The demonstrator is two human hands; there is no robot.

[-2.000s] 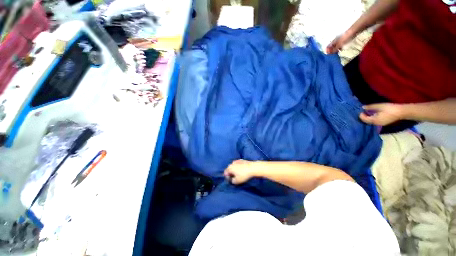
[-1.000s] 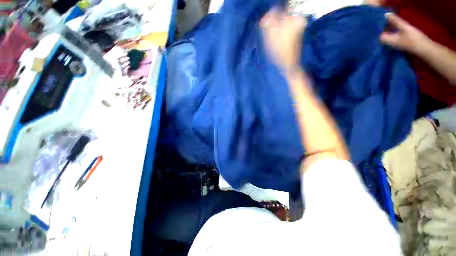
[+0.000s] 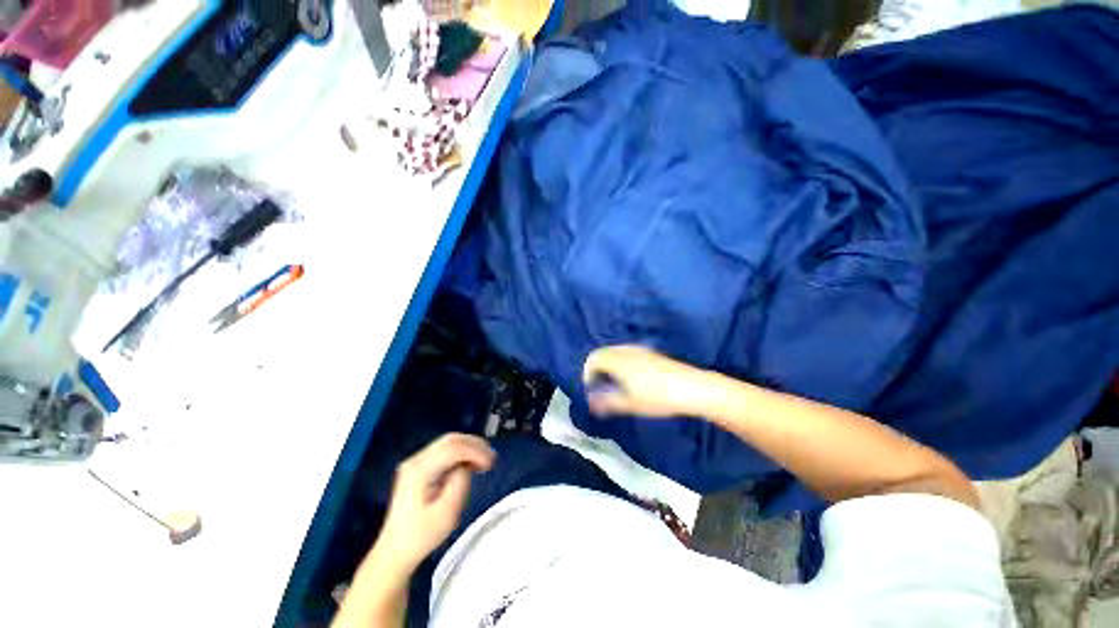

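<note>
A blue garment pile [image 3: 699, 209] lies bunched beside the table. My right hand [image 3: 632, 383] is closed on the near-left edge of this blue cloth. My left hand [image 3: 436, 485] is over my lap at the table's edge, fingers curled loosely, holding nothing that I can see. Darker blue cloth [image 3: 1019, 209] spreads out at the right; whether it is a separate garment is unclear.
The white table [image 3: 282, 405] has a blue edge. On it are orange-handled snips [image 3: 264, 297], a black-handled tool [image 3: 246, 227], a crumpled clear bag [image 3: 184, 233], checked scraps [image 3: 423, 135] and the sewing machine [image 3: 160, 111]. Beige cloth [image 3: 1055, 528] lies lower right.
My right hand has come back down from the top of the pile to its near edge. My left hand has come into view. Dark blue cloth now spreads rightward, and the other person's hands are out of view.
</note>
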